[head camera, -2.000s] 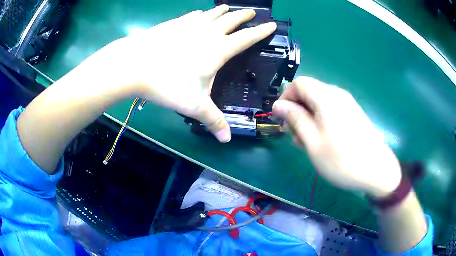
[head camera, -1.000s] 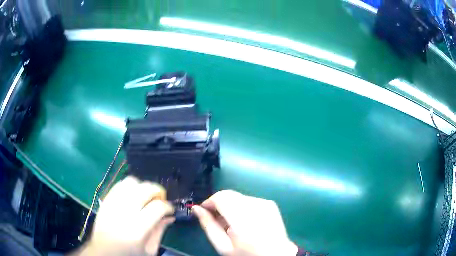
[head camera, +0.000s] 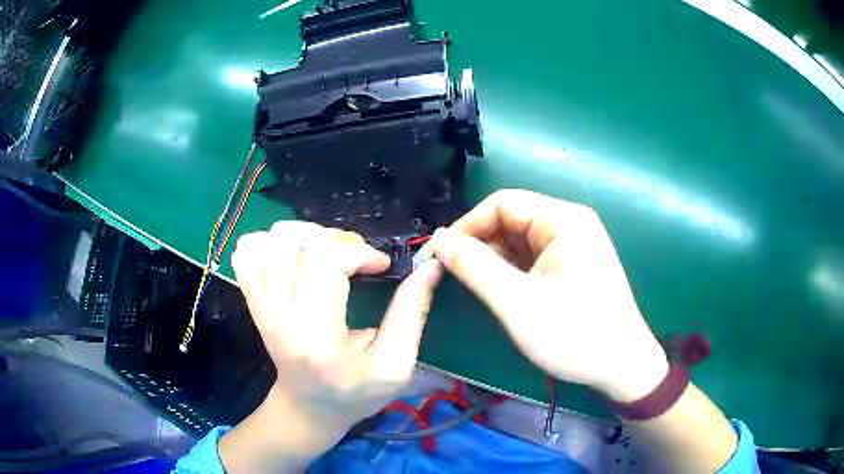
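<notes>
The black optical engine housing (head camera: 361, 153) lies on the green bench, its wide end towards me. A short red lead wire (head camera: 421, 240) shows at that end. My right hand (head camera: 546, 278) pinches at the red wire beside a small pale piece (head camera: 423, 255), perhaps a wire connector. My left hand (head camera: 338, 310) has its fingertips on the near edge of the housing, the thumb touching the pale piece. The fingertips hide part of the wire. A multicolour lead (head camera: 218, 243) hangs from the housing's left side over the bench edge.
The green bench (head camera: 648, 167) has a white dividing strip (head camera: 777, 46) at the far right. A black perforated crate (head camera: 176, 370) is below the bench edge at left. Red coiled cord (head camera: 430, 408) lies at my lap. A dark red wrist strap (head camera: 655, 396) is on my right wrist.
The housing first appeared under my spread left hand, then lower left in view; it now shows higher up. My left hand has moved to the wide end, beside my right. The pale piece now shows.
</notes>
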